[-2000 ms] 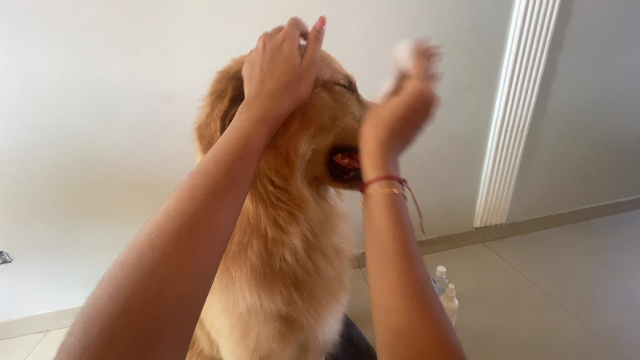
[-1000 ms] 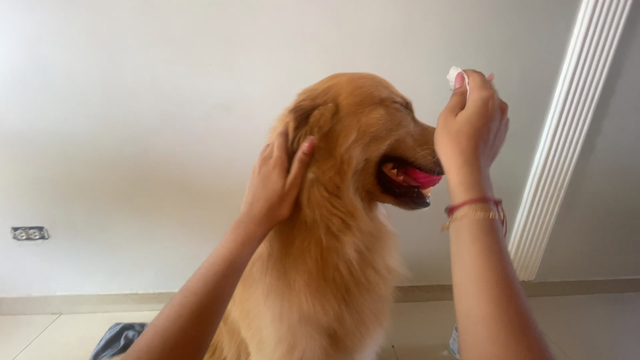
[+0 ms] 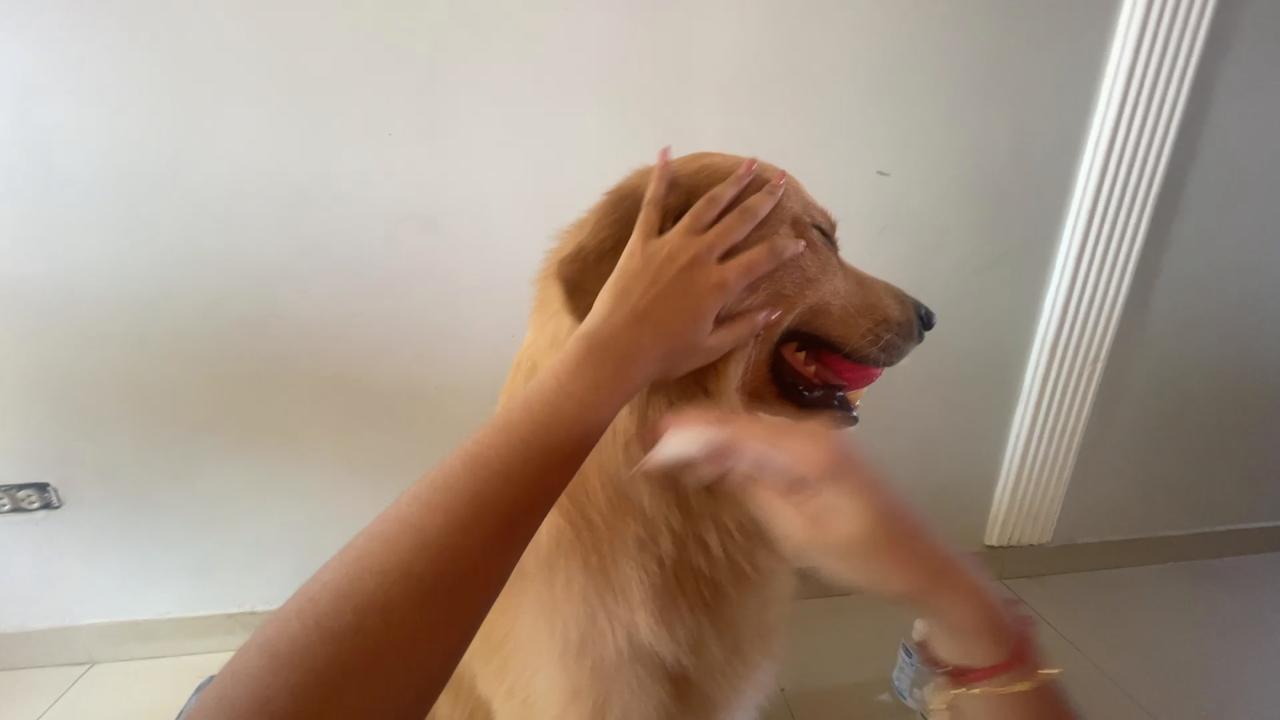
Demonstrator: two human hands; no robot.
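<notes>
A golden-furred dog (image 3: 640, 560) sits upright, its head turned to the right, mouth open with the tongue showing, eye closed. My left hand (image 3: 690, 275) lies with spread fingers on the side of its head, behind the eye. Blurred by motion, my right hand (image 3: 800, 490) is in front of the dog's neck, below the jaw. Between its fingertips is a small white wad (image 3: 685, 445), perhaps cotton or tissue. A red cord and a gold-coloured bracelet (image 3: 1000, 680) circle my right wrist. Whether the wad touches the fur I cannot tell.
Behind the dog is a pale wall (image 3: 300, 250) with a fluted white vertical strip (image 3: 1095, 280) at the right and an electrical outlet (image 3: 30, 497) low at the left. A bottle (image 3: 908, 675) stands on the tiled floor (image 3: 1160, 640), partly hidden by my right wrist.
My right hand has come down and left from beside the muzzle to the front of the neck, with the white wad. My left hand has moved from the neck onto the side of the head.
</notes>
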